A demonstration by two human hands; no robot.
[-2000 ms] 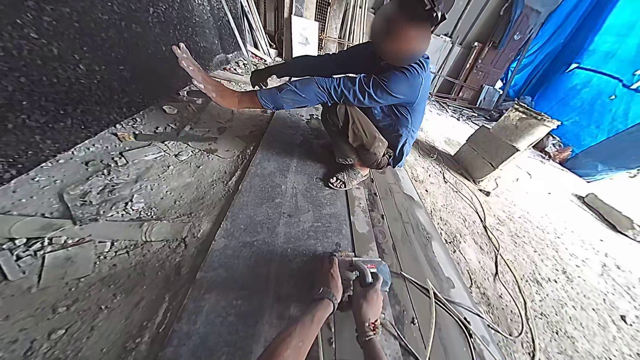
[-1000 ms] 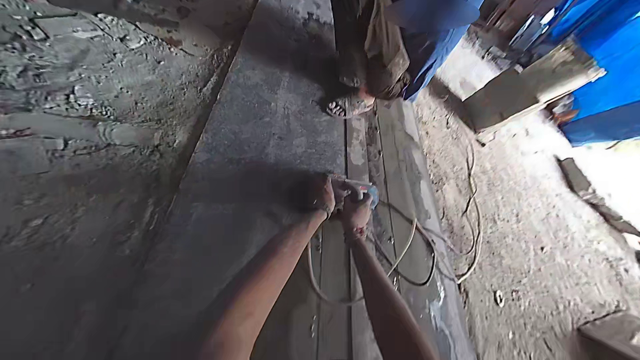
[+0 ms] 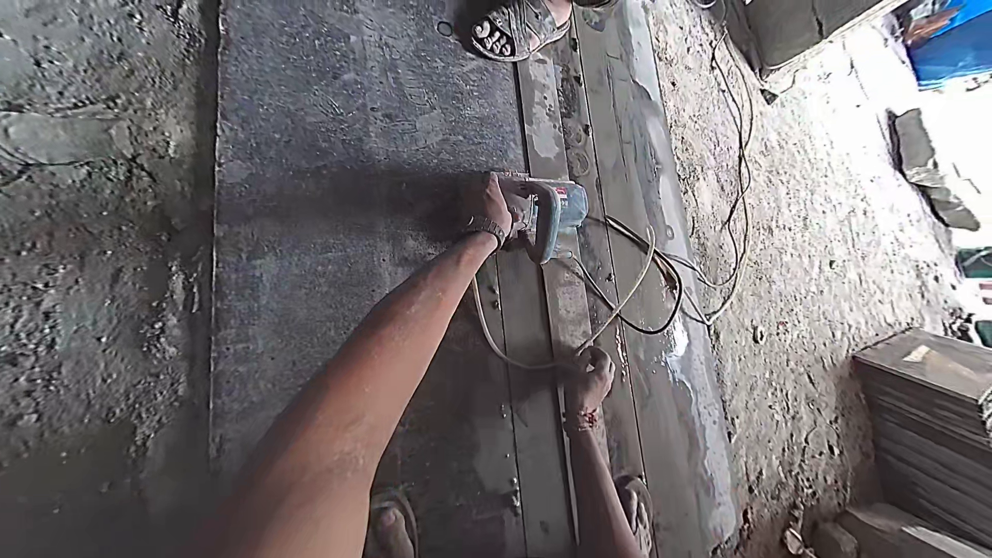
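My left hand [image 3: 490, 208] is on the front of a handheld power saw [image 3: 556, 213] with a blue-grey motor housing and a loop handle. The saw stands at the right edge of a large dark stone slab [image 3: 372, 101], over a long flat strip [image 3: 544, 128]. Its blade is hidden. My right hand [image 3: 592, 380] is off the saw, nearer to me, with its fingers closed on a thin pale hose [image 3: 620, 306] that loops beside the saw. A dark power cord [image 3: 659, 329] curls to the right of the saw.
Another person's sandaled foot [image 3: 508, 31] rests at the slab's far right corner. My own feet are at the bottom, one on each side of the strip. Cords [image 3: 748, 178] trail over rough ground at right. A stack of flat slabs [image 3: 930, 418] stands at lower right, a block [image 3: 783, 31] at upper right.
My right hand has left the saw and come back toward me, onto the pale hose. My left hand remains at the saw. The view has tilted down, and the other person is now mostly out of it.
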